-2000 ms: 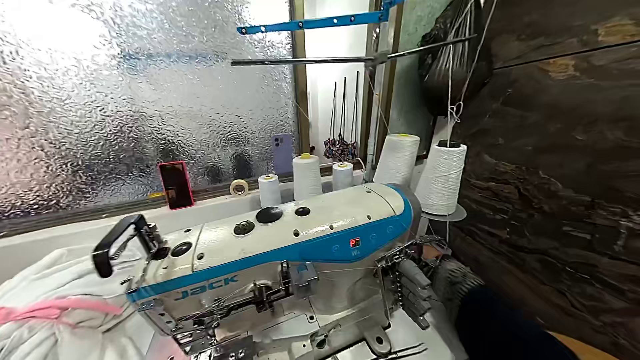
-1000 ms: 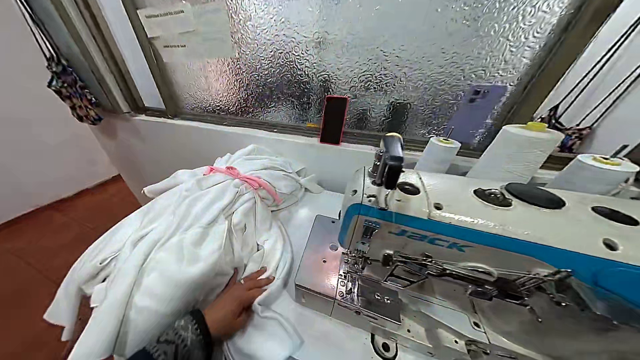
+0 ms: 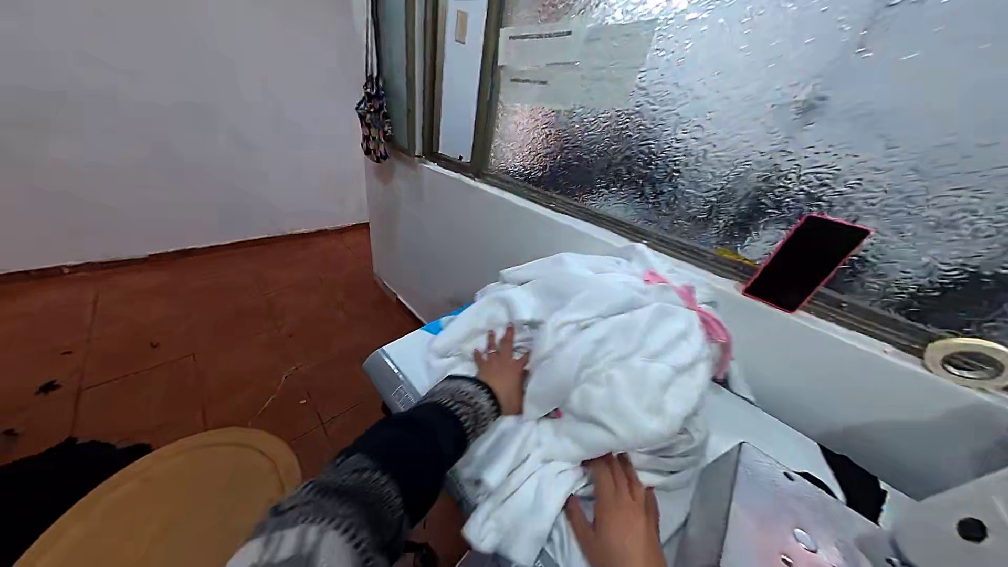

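Note:
A heaped bundle of white cloth (image 3: 614, 354) lies on the left end of the white sewing table (image 3: 756, 425), with a pink strip (image 3: 705, 319) tied around its far right part. My left hand (image 3: 504, 370) rests on the left side of the bundle, fingers spread against the folds. My right hand (image 3: 618, 512) touches the near edge of the cloth, its fingertips partly in the folds. Whether either hand pinches the fabric cannot be told. Just right of my right hand is the sewing machine's metal bed plate (image 3: 795, 512).
A phone in a pink case (image 3: 807, 262) leans on the window ledge, and a roll of tape (image 3: 969, 362) lies farther right. A round tan stool seat (image 3: 165, 504) stands at the lower left on the red tiled floor (image 3: 236, 339). A patterned bag (image 3: 373, 118) hangs by the window frame.
The view has swung left, away from the machine. The bundle now sits more gathered, with its left part drawn in from the table's edge. Two hands are on it, where one showed a second ago.

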